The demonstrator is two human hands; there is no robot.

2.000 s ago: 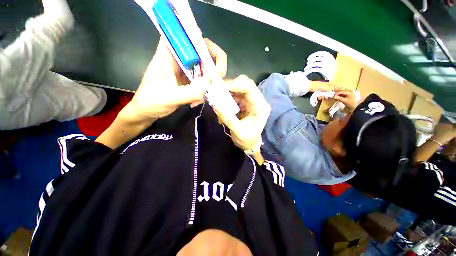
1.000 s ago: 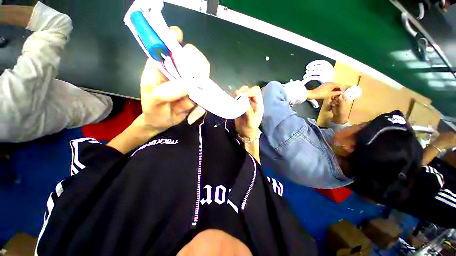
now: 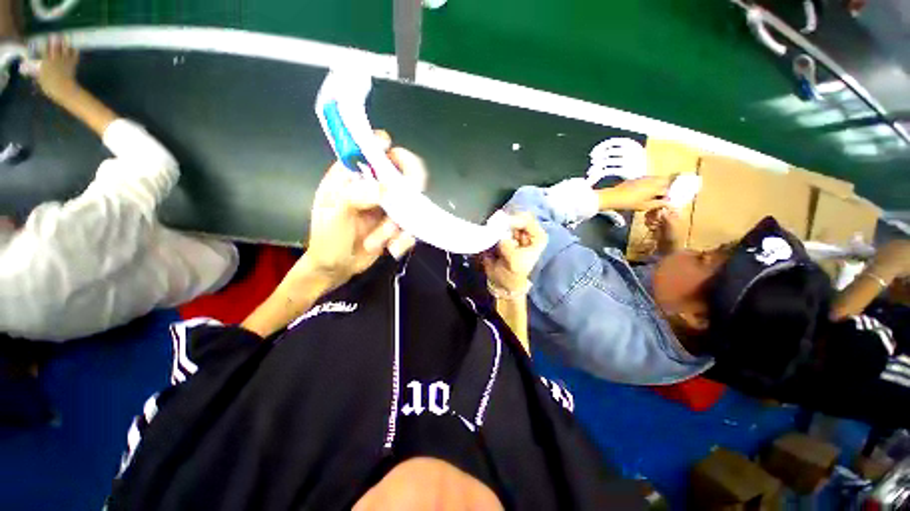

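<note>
A curved white plastic housing (image 3: 439,222) is held above my lap, in front of the dark green bench edge. A bright blue battery cell (image 3: 342,134) lies in its wide upper-left end, with a little red showing at the cell's lower end. My left hand (image 3: 354,210) grips the housing below the cell, fingers around its middle. My right hand (image 3: 516,250) holds the narrow right end between its fingertips. Small details inside the housing are blurred and partly hidden by my fingers.
The dark green bench (image 3: 239,140) runs across, with a green belt (image 3: 559,50) behind its white rail. A person in denim and a black cap works at right beside cardboard (image 3: 743,205) and stacked white arcs (image 3: 618,158). Another person in a light sleeve (image 3: 140,165) reaches over the bench at left.
The housing has been turned and lowered from the top edge, so its whole arc shows. My right hand has moved out to its narrow end. The left neighbour's arm now reaches over the bench.
</note>
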